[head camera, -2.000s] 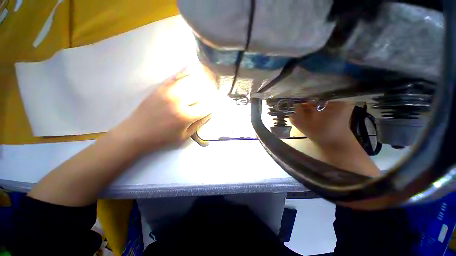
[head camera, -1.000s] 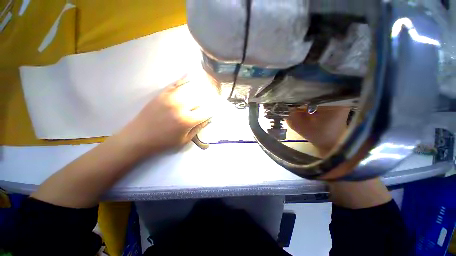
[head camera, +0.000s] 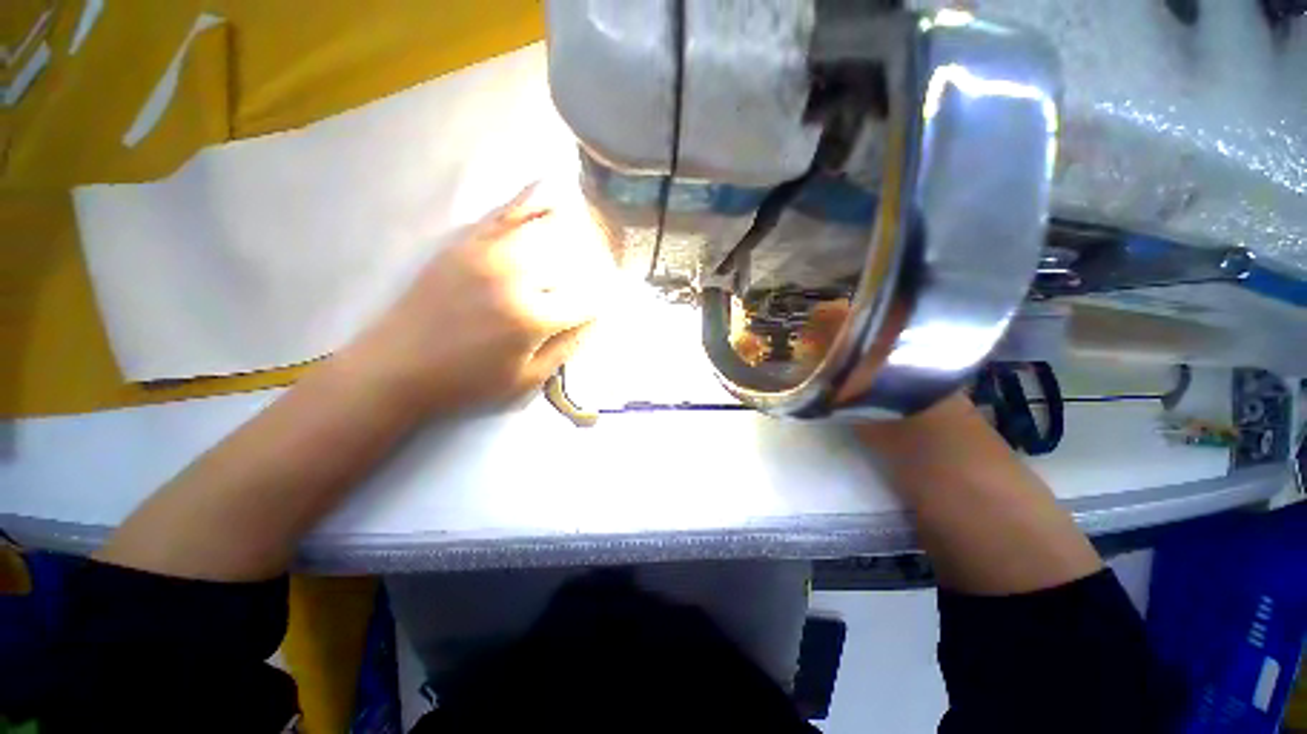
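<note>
The white piece (head camera: 273, 251) lies flat on the yellow fabric panel (head camera: 330, 58) at the left of the machine. My left hand (head camera: 495, 308) rests on the white piece with its fingers spread, beside the needle area; glare washes out the fingertips. The sewing machine head (head camera: 674, 101) stands over the bright needle area, and the needle and presser foot are hard to make out. My right hand (head camera: 839, 359) reaches behind the needle area and is mostly hidden by the shiny curved machine part (head camera: 975, 215); what its fingers do cannot be told.
Black scissor handles (head camera: 1039, 407) lie right of my right wrist. A small metal fitting (head camera: 1261, 416) is at the table's right front. The ruler-marked table edge (head camera: 616, 548) runs across the front. A blue crate (head camera: 1233, 617) is at lower right, and yellow fabric (head camera: 327, 645) hangs below left.
The white and yellow pieces have shifted slightly right. The shiny curved part appears farther left, uncovering the scissor handles again. My right forearm shows more; my left hand has barely moved.
</note>
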